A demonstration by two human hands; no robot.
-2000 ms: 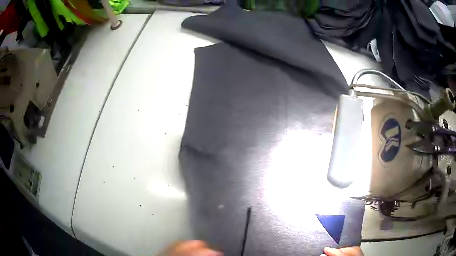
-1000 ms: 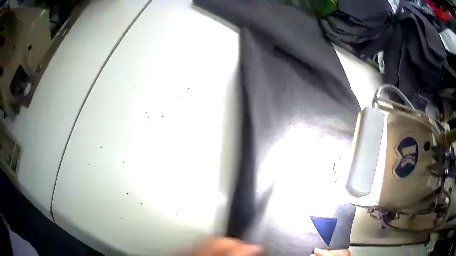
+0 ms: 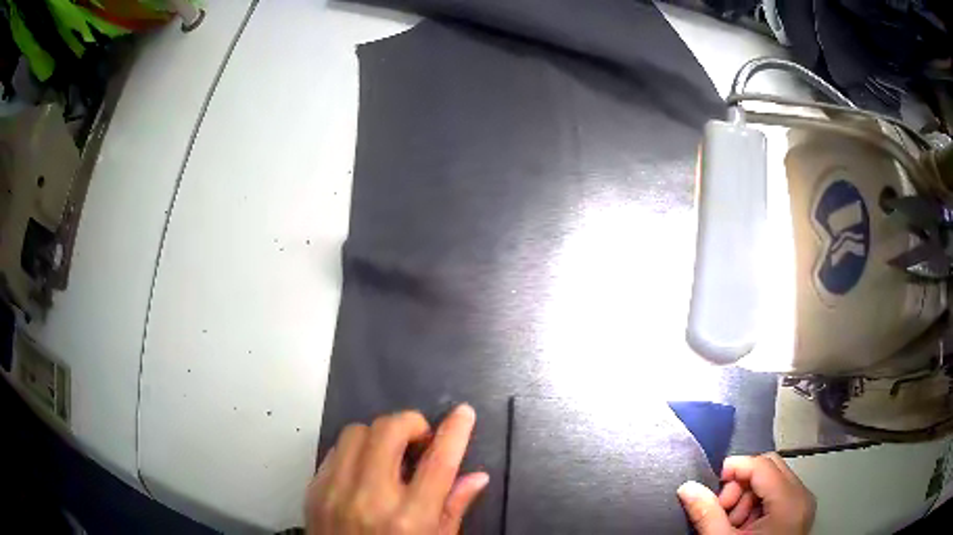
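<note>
A large dark grey garment panel lies spread on the white table. A dark grey patch pocket lies on it at the bottom, its left edge a dark line. A blue triangle shows by the pocket's slanted right edge. My left hand rests on the panel left of the pocket, fingers bent, thumb apart, gripping nothing visible. My right hand pinches the pocket's right edge just below the blue triangle; its lower part is cut off. Lamp glare hides the cloth beside the machine.
The cream sewing machine head stands at the right, with a grey lamp bar before it and dark snips on it. Another machine is at the left edge. Dark cloth hangs at the upper right, yellow-green material upper left.
The panel's left side, pulled in and folded one second ago, now lies spread further left. My left hand has come further into view. The view has shifted, and the pocket's outline shows more clearly.
</note>
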